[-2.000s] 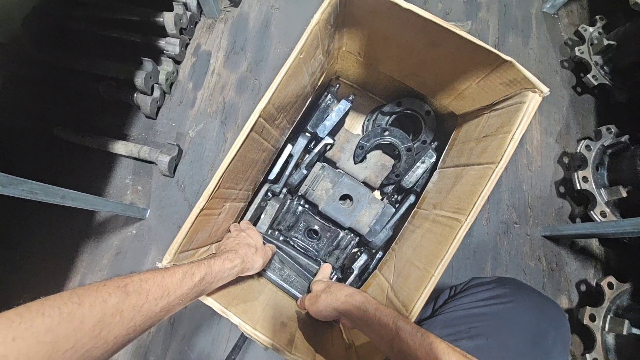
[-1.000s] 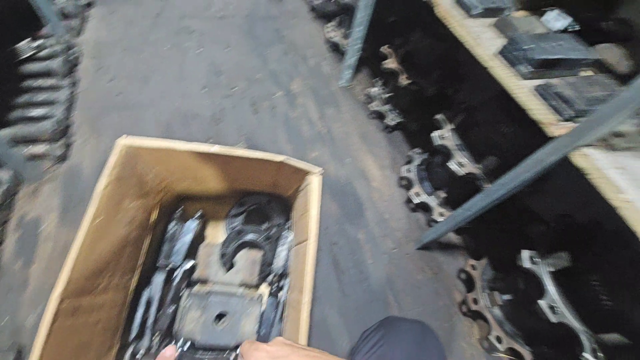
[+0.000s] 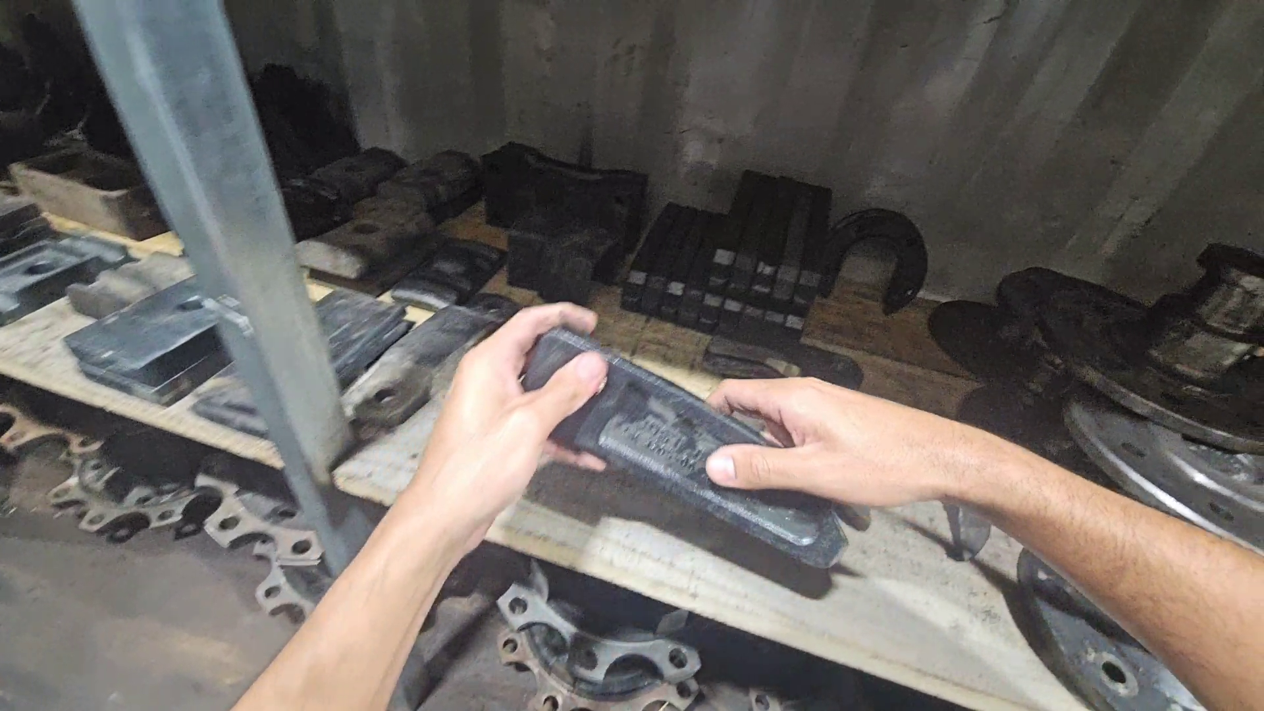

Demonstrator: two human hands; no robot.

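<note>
A dark, elongated metal block with raised markings on its face is held between both hands, tilted down to the right, above the front of a wooden shelf. My left hand grips its upper left end, thumb on the face. Around the right part of its upper edge is my right hand, thumb also on the face. Behind the block, dark rectangular bars stand in a row beside a dark C-shaped metal part. Flat dark plates and a worn block with a hole lie to the left.
A grey metal shelf post rises at the left front. Large metal discs and a flanged part occupy the right. Below the shelf are curved, toothed metal segments. A corrugated wall closes off the back.
The view has swung from the cardboard box on the floor to the shelf. Both hands, earlier in the box, now hold the dark block above the shelf.
</note>
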